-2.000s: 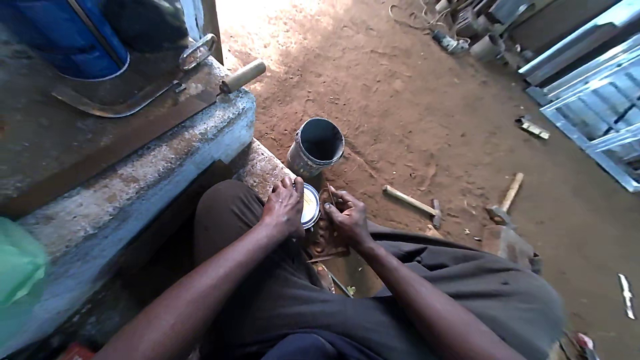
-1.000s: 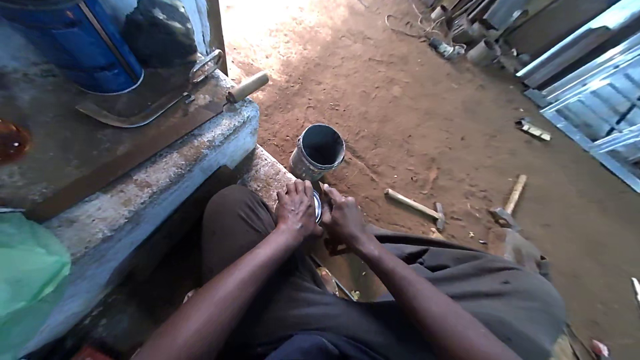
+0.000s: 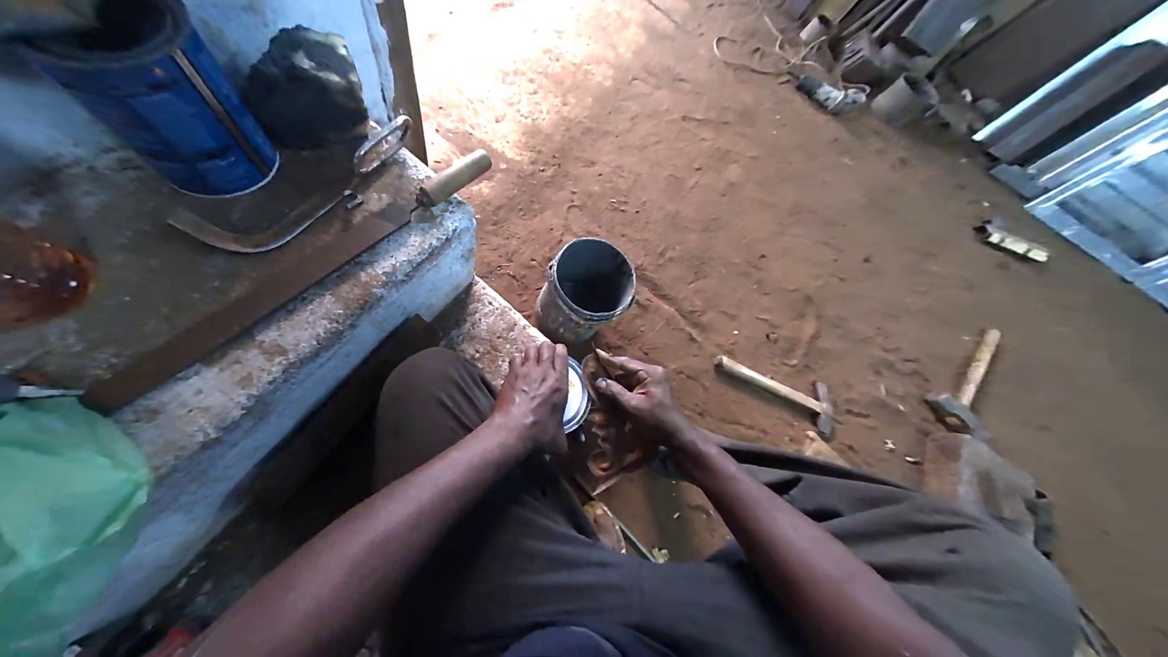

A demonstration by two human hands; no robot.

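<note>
My left hand (image 3: 534, 394) rests on the left side of a small round tin (image 3: 577, 397) with a pale top and a metal rim. Just right of it, my right hand (image 3: 641, 394) pinches a thin brown piece (image 3: 596, 367) between thumb and fingers; what it is made of cannot be told. Beneath the hands, between my knees, lies a reddish-brown carved or moulded piece (image 3: 607, 452). An open, stained metal can (image 3: 591, 283) stands just beyond the hands.
On the left ledge (image 3: 274, 351) lie a long saw blade with a wooden handle (image 3: 453, 178) and a curved metal frame (image 3: 260, 239), beside a blue container (image 3: 196, 119) and green plastic (image 3: 64, 484). Two hammers (image 3: 776, 388) (image 3: 972, 379) lie on the dirt floor at right.
The right hand has gone from close against the tin one second ago to slightly apart from it. The left hand stays at the tin.
</note>
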